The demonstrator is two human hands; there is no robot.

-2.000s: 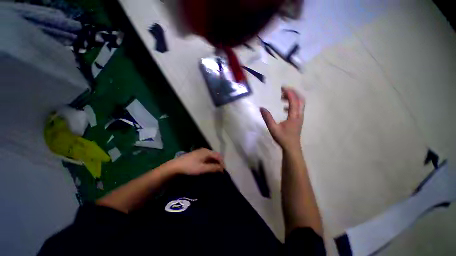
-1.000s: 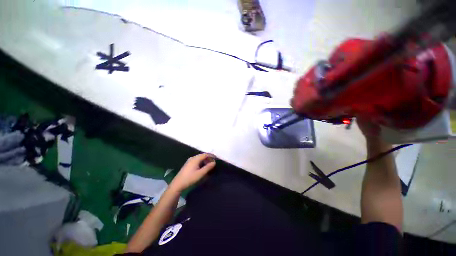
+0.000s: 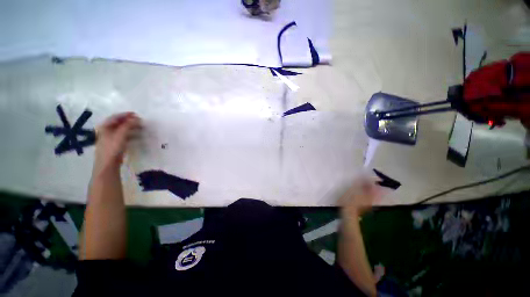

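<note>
My left hand (image 3: 119,132) is blurred above the pale table (image 3: 221,145), just right of a star-shaped pile of black fabric strips (image 3: 71,132). Whether its fingers hold anything cannot be told. My right hand (image 3: 360,194) is blurred near the table's front edge, left of a small black scrap (image 3: 387,179). Its grip cannot be told either. A wider black fabric piece (image 3: 168,183) lies near the front edge, right of my left forearm. The red cutting machine (image 3: 500,90) stands at the right on its grey base plate (image 3: 395,130), with neither hand on it.
White paper over dark fabric (image 3: 174,35) lies along the back, with a brown weight (image 3: 261,7) on it. Black offcuts (image 3: 300,109) lie mid-table. A white strip with dark ends (image 3: 461,136) lies behind the machine. A black cable (image 3: 476,187) runs at the right front. Scraps litter the green floor.
The view has turned, so the machine now shows farther right. My right hand has left the machine and moved to the front edge. My left hand has moved from the edge over the table beside the strips.
</note>
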